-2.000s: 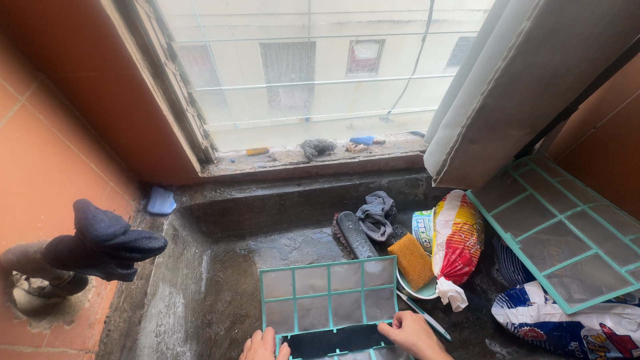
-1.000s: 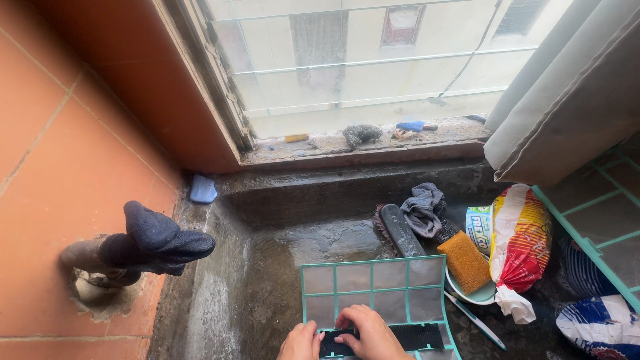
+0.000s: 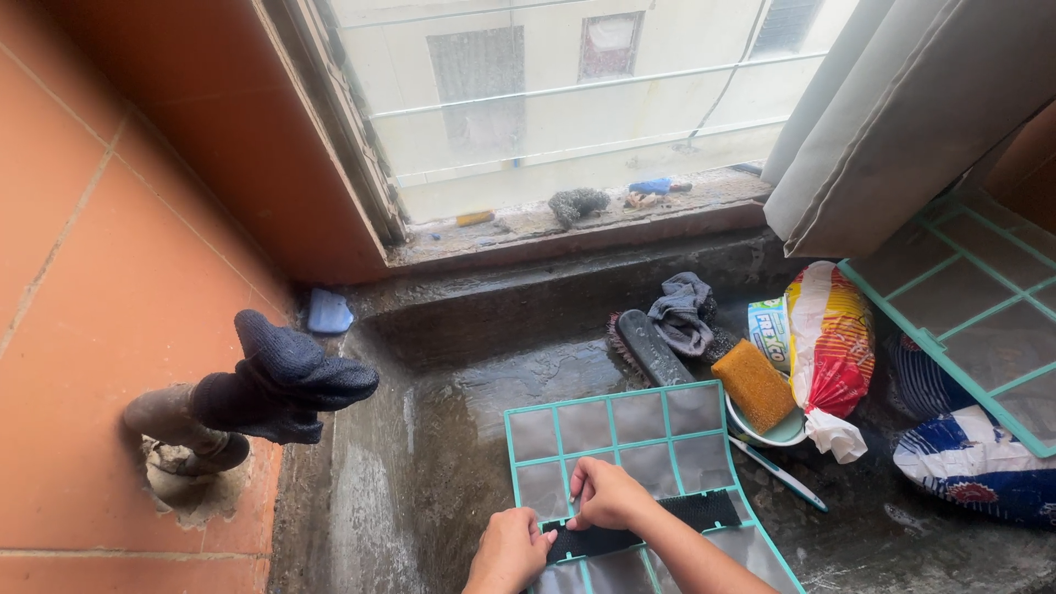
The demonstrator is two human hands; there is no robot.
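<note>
A teal-framed mesh filter screen [image 3: 615,429] lies at the bottom centre of the head view, with a black mesh strip [image 3: 697,511] across it. My left hand [image 3: 510,549] touches the strip's left end, thumb and fingers close together at the screen's edge. My right hand [image 3: 606,495] is just right of it, fingers bent over the strip near that same end. Whether the fingertips pinch the strip is partly hidden. The lower part of the screen runs out of view.
Right of the screen are a scrubbing brush [image 3: 652,351], grey cloth [image 3: 683,313], orange sponge [image 3: 753,386] over a bowl, toothbrush [image 3: 780,474], plastic bags [image 3: 829,338] and a second filter screen [image 3: 982,322]. A dark cloth [image 3: 289,375] covers a wall pipe at left; soap [image 3: 329,312] sits on the ledge.
My right hand has moved from the strip's right part to its left end, beside my left hand. The view has shifted left.
</note>
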